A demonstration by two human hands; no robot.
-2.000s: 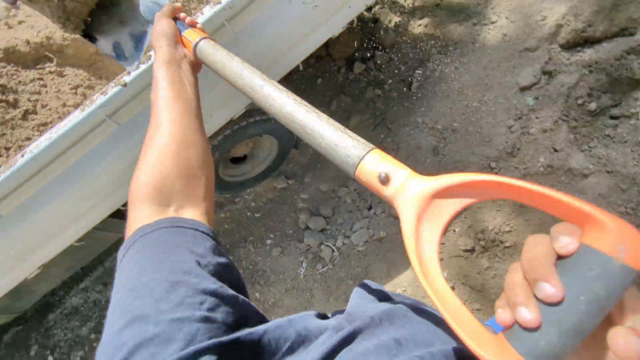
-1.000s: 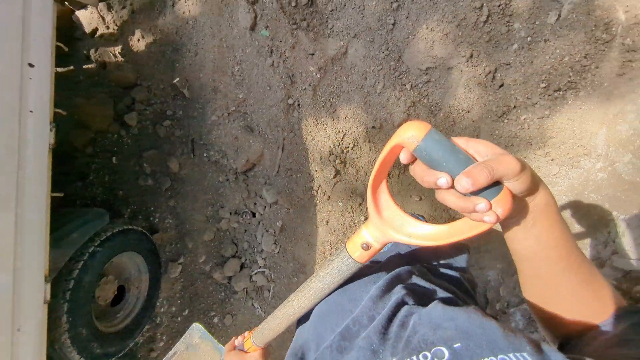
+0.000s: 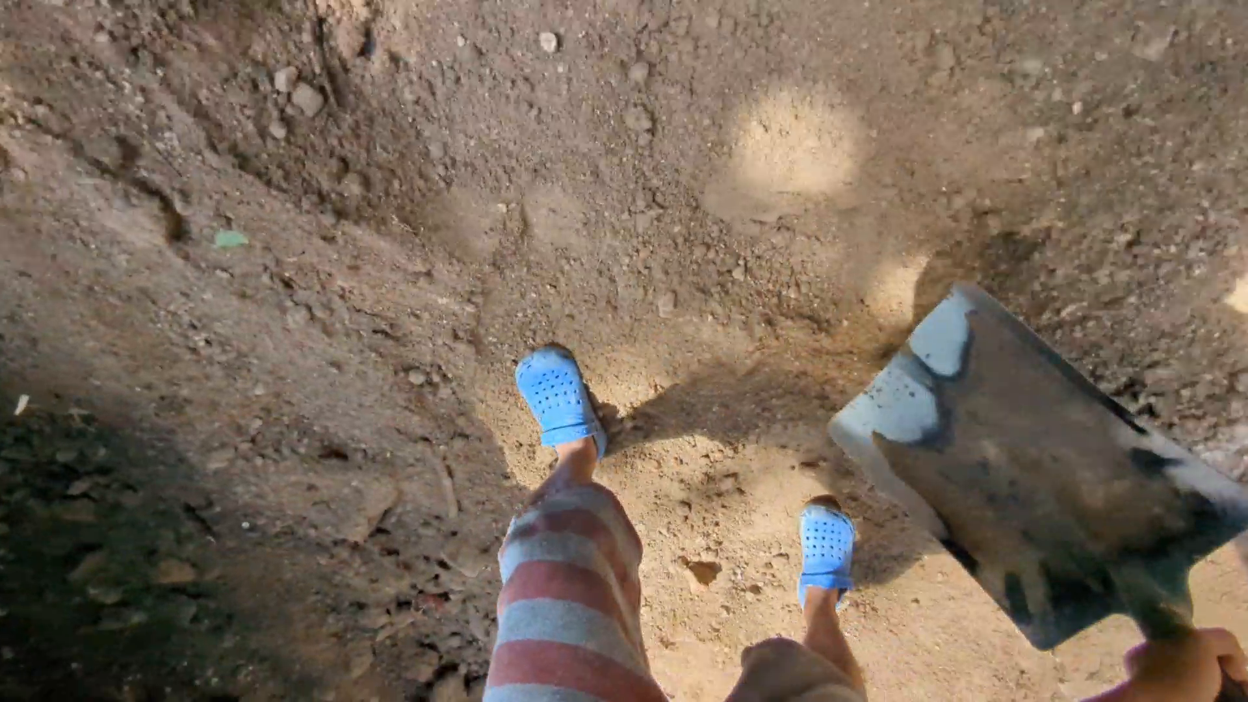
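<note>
A square-bladed shovel (image 3: 1053,468) reaches in from the lower right, its metal blade smeared with brown dirt and bare and pale at one corner. At the bottom right edge, a hand (image 3: 1185,668) is closed around the shaft just behind the blade; which of my hands it is, this frame alone does not settle, but the earlier view shows my left hand low on the shaft. The orange grip and my other hand are out of view. The blade is held above the ground, apart from my feet.
My feet in blue perforated clogs (image 3: 556,395) stand on loose, uneven soil (image 3: 643,273). Small stones (image 3: 307,97) lie at the upper left, near a shallow crack. Dark, shaded ground with leaf litter (image 3: 107,565) is at the lower left.
The view has swung widely; the white-sided trailer or cart and its wheel have left it. The shovel blade has come into sight at the right, and the orange handle has gone out of view.
</note>
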